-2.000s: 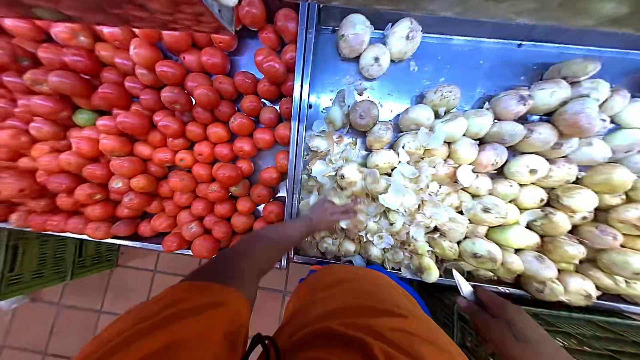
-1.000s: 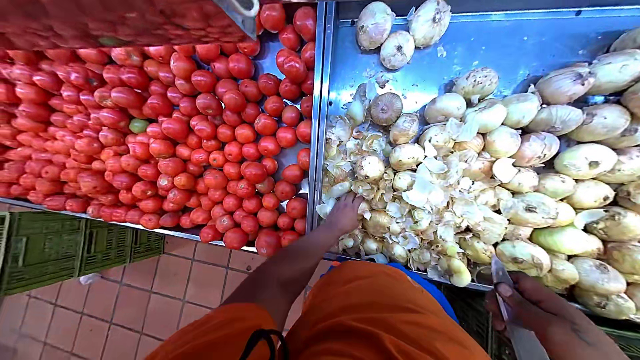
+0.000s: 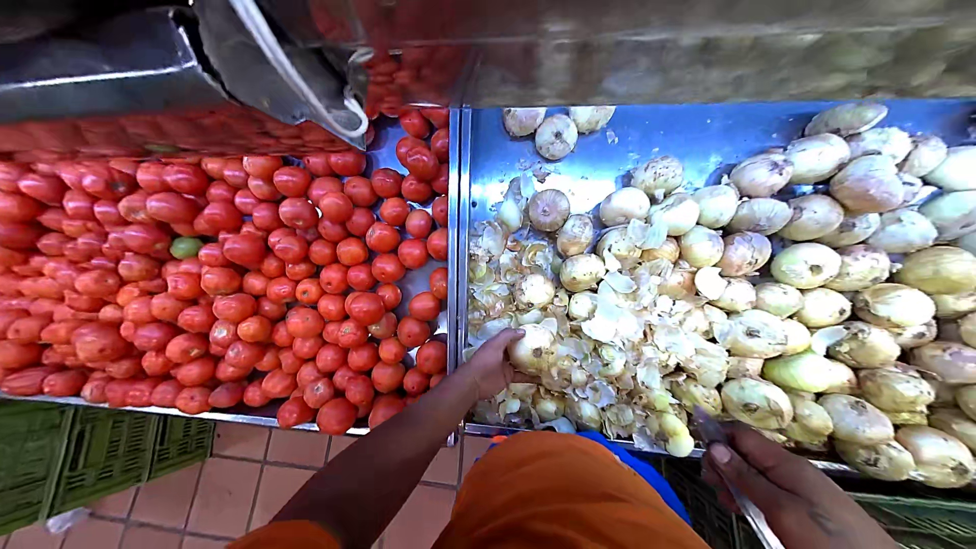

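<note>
My left hand [image 3: 494, 364] has its fingers around a pale onion [image 3: 531, 348] at the left part of the onion bin, just right of the metal divider. Loose papery onion skins [image 3: 621, 305] and small onions lie about it. My right hand [image 3: 770, 465] grips a knife [image 3: 736, 488] at the bin's front edge, its blade pointing up and left close to the nearest onions. Larger whole onions [image 3: 806, 264] are heaped to the right. Part of the knife's handle is hidden in my fingers.
Left of the metal divider [image 3: 455, 252], red tomatoes [image 3: 229, 305] fill another bin, with one green fruit [image 3: 186, 247] among them. A metal fixture with a white cord [image 3: 293, 72] overhangs the back. Green plastic crates [image 3: 107, 450] stand on the tiled floor [image 3: 229, 488]. A few onions [image 3: 556, 137] sit at the back.
My left hand, earlier lower among the skins and small onions, now has hold of an onion. My right hand still holds the knife. The view has shifted, showing more of the fixtures above the bins.
</note>
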